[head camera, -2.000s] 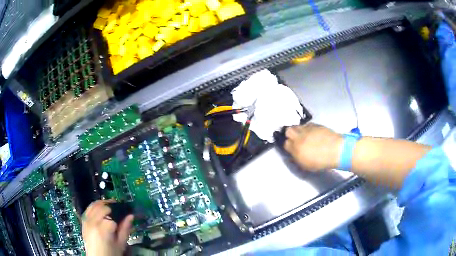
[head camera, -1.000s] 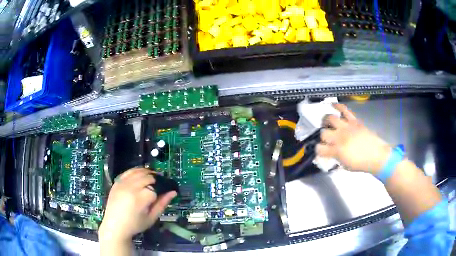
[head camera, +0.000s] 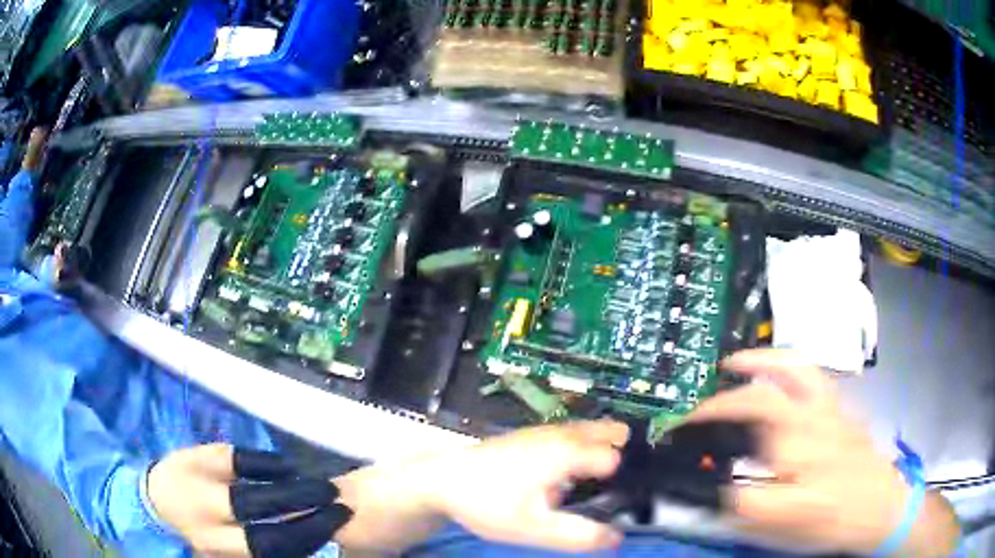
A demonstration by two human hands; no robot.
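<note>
The large green circuit board [head camera: 611, 286] lies in its black pallet [head camera: 464, 381] before me, with a yellow block [head camera: 519, 318] at its left side and two pale-topped round cans at its upper left. My left hand [head camera: 524, 480] is below the pallet's near edge, thumb and fingers apart around something dark. My right hand [head camera: 802, 447], blurred and wearing a blue wrist band [head camera: 908, 496], is beside it at the board's lower right corner. Black shapes lie between both hands; whether they are finger coverings or a held thing cannot be told.
A second board [head camera: 311, 245] in a pallet lies left. Another person's hand [head camera: 196, 496], with black-covered fingers, reaches in at lower left. White paper [head camera: 824, 300] lies right. Behind are green strips [head camera: 595, 147], a blue bin [head camera: 256, 65], tan stacks [head camera: 529, 74] and yellow capacitors in a black bin [head camera: 753, 109].
My right hand has let go of the white paper and come in beside my left hand. My left hand has left the board's lower left. The view has shifted left, and another person's hand has appeared.
</note>
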